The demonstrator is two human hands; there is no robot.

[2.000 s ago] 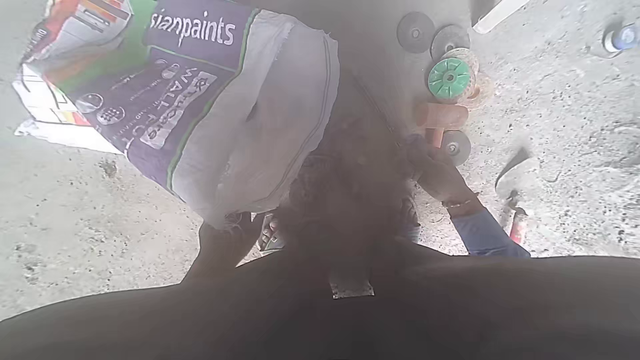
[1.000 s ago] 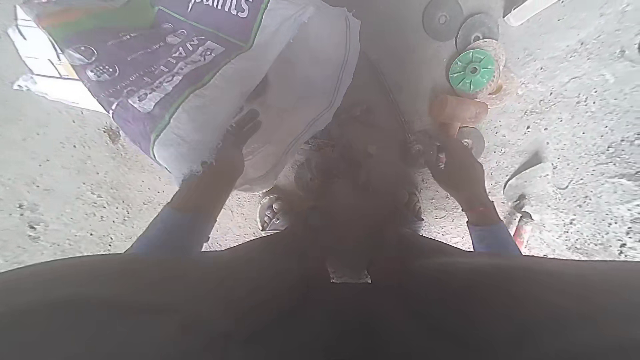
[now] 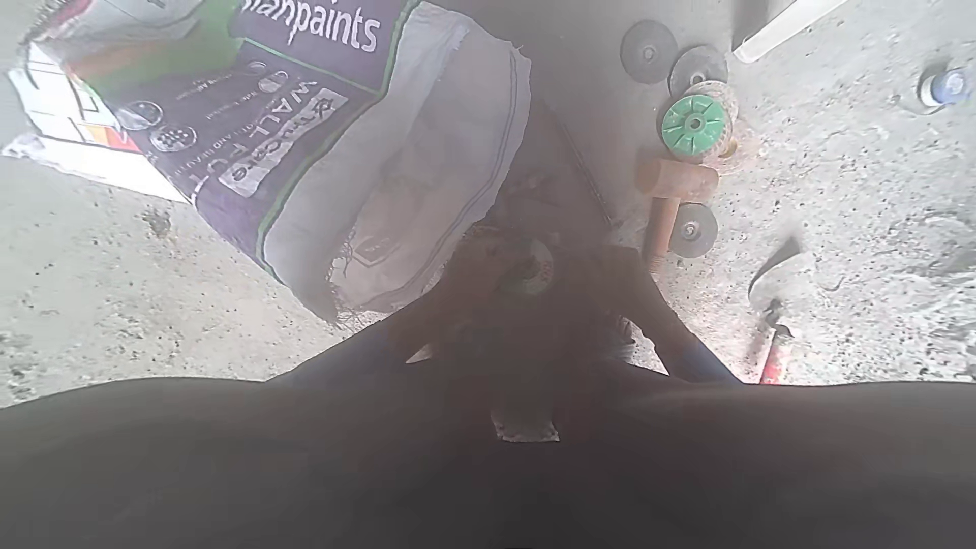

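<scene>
Both hands are in deep shade between my legs. A round disc with a pale rim (image 3: pixel 537 267) lies between them, likely part of a tool whose body is too dark to make out. My left hand (image 3: pixel 469 271) is at the disc's left side, by the frayed edge of a woven paint-maker's sack (image 3: pixel 320 91). My right hand (image 3: pixel 614 271) is on the other side, close to the handle of a mallet (image 3: pixel 677 181). Shade hides the fingers of both hands, so their grip does not show.
Right of centre lie a green slotted disc (image 3: pixel 693 125), grey discs (image 3: pixel 648 52) and another disc (image 3: pixel 693 230). Further right are a trowel (image 3: pixel 781 282) with a red handle, a bottle or cap with a blue part (image 3: pixel 948 88) and a white bar (image 3: pixel 789 29). The concrete floor (image 3: pixel 99 282) is rough.
My left hand has moved right, from against the sack to beside the disc. My right hand has shifted inward, away from the mallet. The pale-rimmed disc now shows between them.
</scene>
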